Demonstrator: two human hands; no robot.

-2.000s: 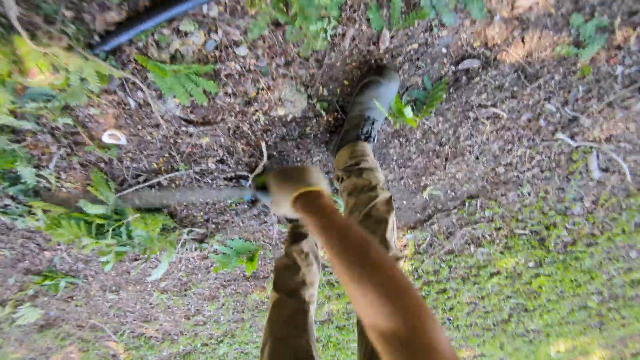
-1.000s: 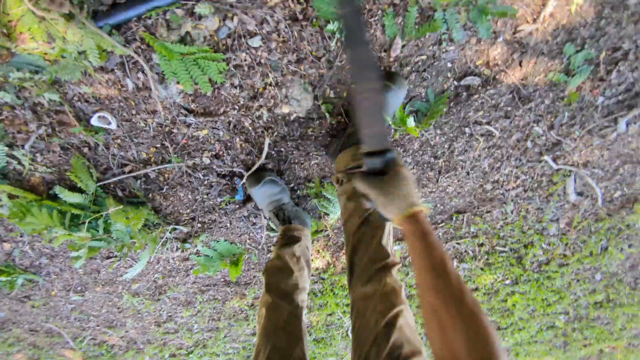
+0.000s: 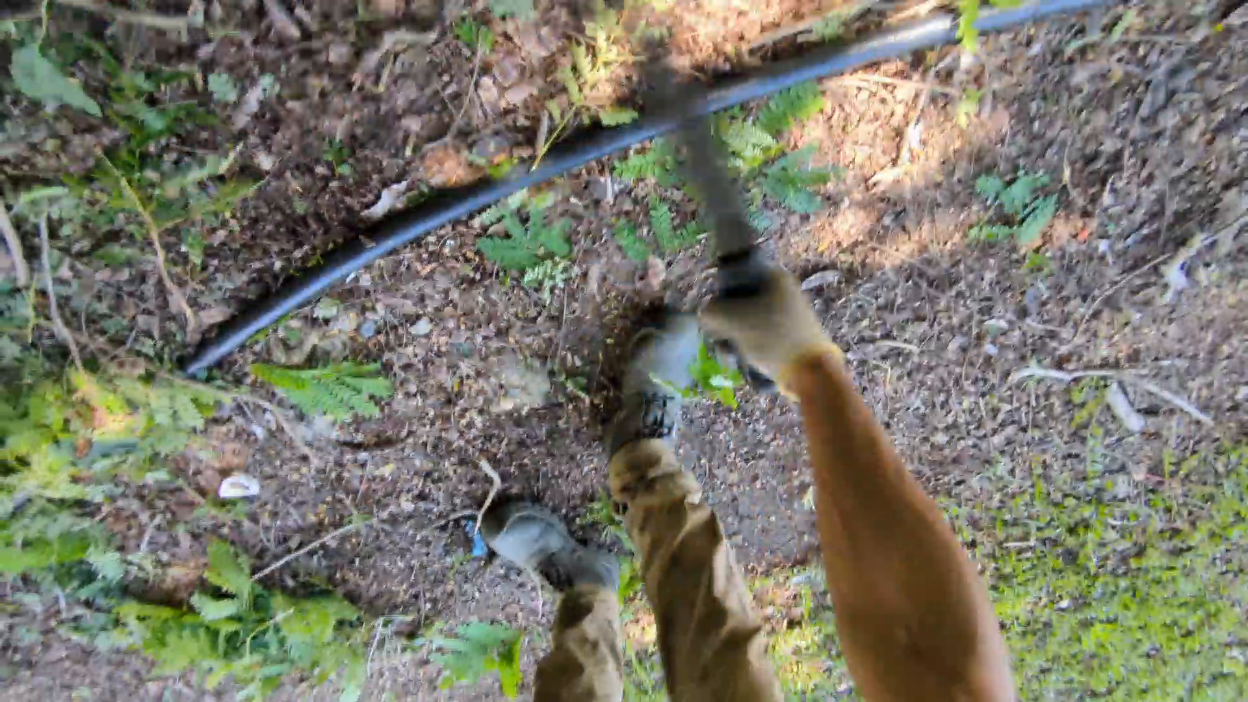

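Note:
My right hand point(image 3: 765, 322), in a light work glove with a yellowish cuff, is closed around the dark handle of a long-bladed tool, probably a machete point(image 3: 717, 185). Its blurred blade points up and slightly left, and its far part overlaps a black pipe or hose point(image 3: 546, 171) in the view. Just left of and below the glove is my right boot point(image 3: 648, 380), with a green leafy sprig point(image 3: 715, 375) beside it. My left boot point(image 3: 531, 536) stands lower left, near a small blue scrap point(image 3: 477, 539). My left hand is out of view.
Fern fronds point(image 3: 322, 388) and low plants grow among leaf litter at the left and around the pipe. Dry twigs point(image 3: 1121, 385) lie at the right, a white ring-like object point(image 3: 239, 486) at the left. Mossy green ground point(image 3: 1102, 565) spreads at the lower right.
The blade pointed left two seconds ago, with my right hand over the left leg; it then swung upward as the hand went right. The view now takes in more ground ahead.

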